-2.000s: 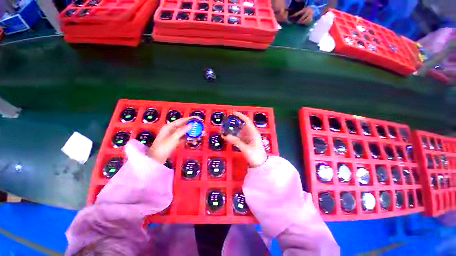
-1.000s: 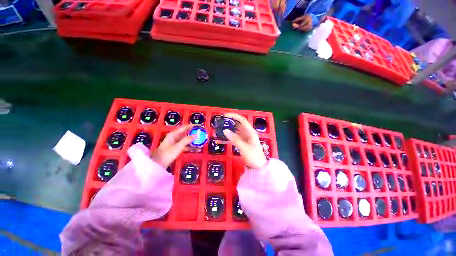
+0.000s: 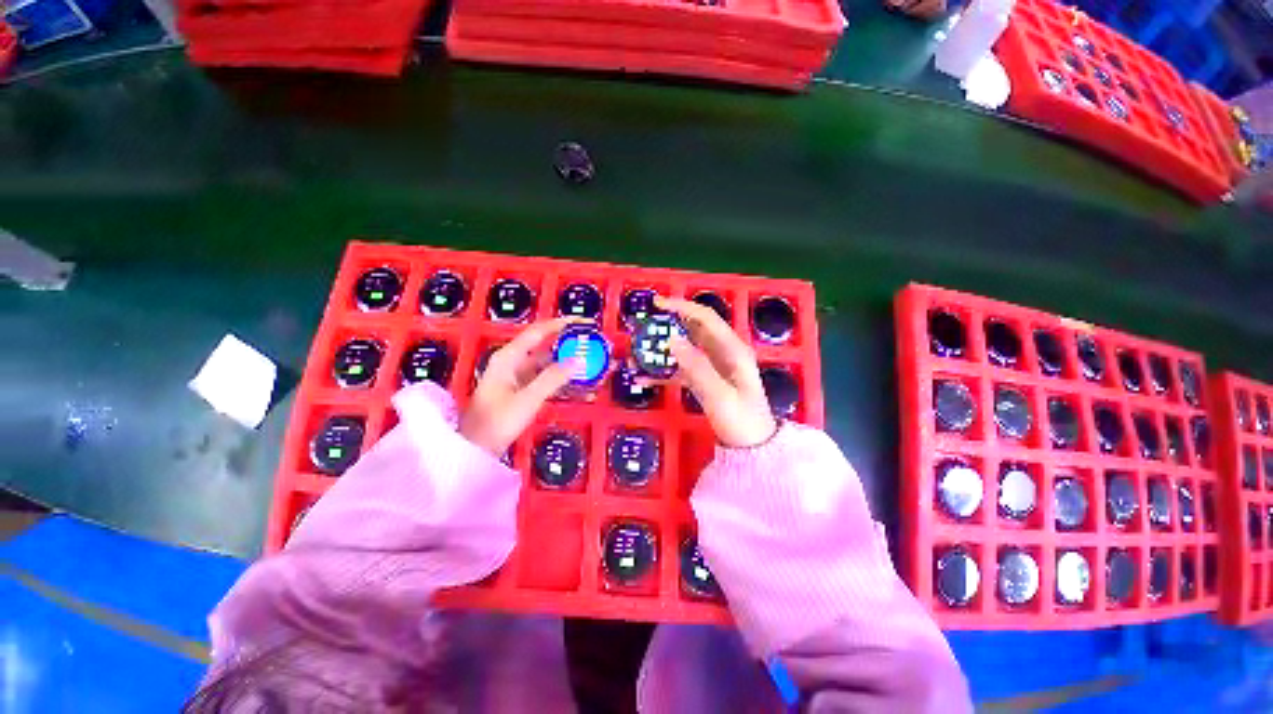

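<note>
My left hand [image 3: 514,384] holds a round watch body [image 3: 584,359] with a lit blue screen between thumb and fingers. My right hand [image 3: 719,370] holds a second watch body [image 3: 655,345], its screen dark with small pale marks. Both are held above the red working tray [image 3: 553,547], side by side and facing up. The tray's pockets hold several dark round watch bodies, many with small green marks. Some pockets are hidden by my hands and pink sleeves.
A neighbouring red tray [image 3: 914,419] on the right holds dark and silvery discs. Stacked red trays [image 3: 635,49] stand at the back. A loose watch body [image 3: 574,162] lies on the green bench. A white paper slip [image 3: 236,381] lies left of the tray. A grey strip [image 3: 31,262] is at far left.
The watch in my right hand now faces up and shows pale marks, where it looked dark before. My left hand still holds the blue-lit one. The camera view has shifted.
</note>
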